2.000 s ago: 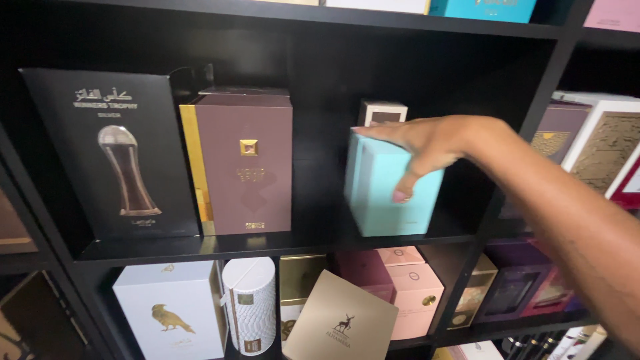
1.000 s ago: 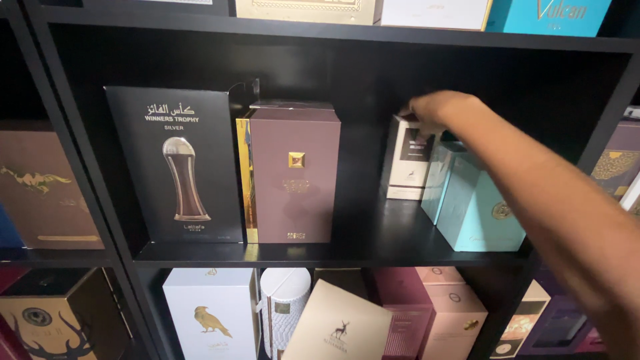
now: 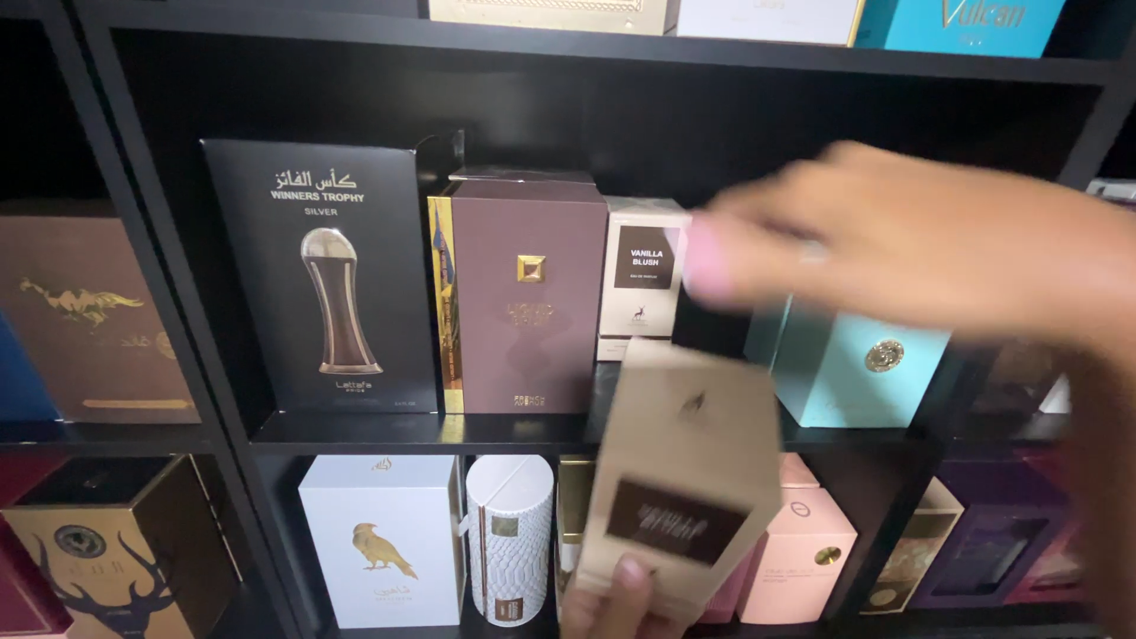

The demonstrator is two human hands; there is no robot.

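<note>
My left hand (image 3: pixel 621 603) holds a beige perfume box (image 3: pixel 674 461) with a dark label from below, tilted in front of the shelf edge. My right hand (image 3: pixel 852 240), blurred by motion, reaches in from the right, its thumb close to the right edge of a small beige perfume box (image 3: pixel 642 311). No object shows between its fingers; whether it touches the box I cannot tell. That small box stands upright beside a mauve perfume box (image 3: pixel 524 355). Under my right hand are turquoise boxes (image 3: pixel 852 382), partly hidden by it.
A black box with a bottle picture (image 3: pixel 328 293) stands at the shelf's left. Below are a white box with a golden bird (image 3: pixel 382 541), a white textured cylinder (image 3: pixel 510 541) and pink boxes (image 3: pixel 794 568). A black upright (image 3: pixel 169 266) divides the shelving on the left.
The small beige box has moved left, from beside the turquoise boxes to beside the mauve box. My right hand no longer grips its top. The other beige box has come up, my left hand now visible on it.
</note>
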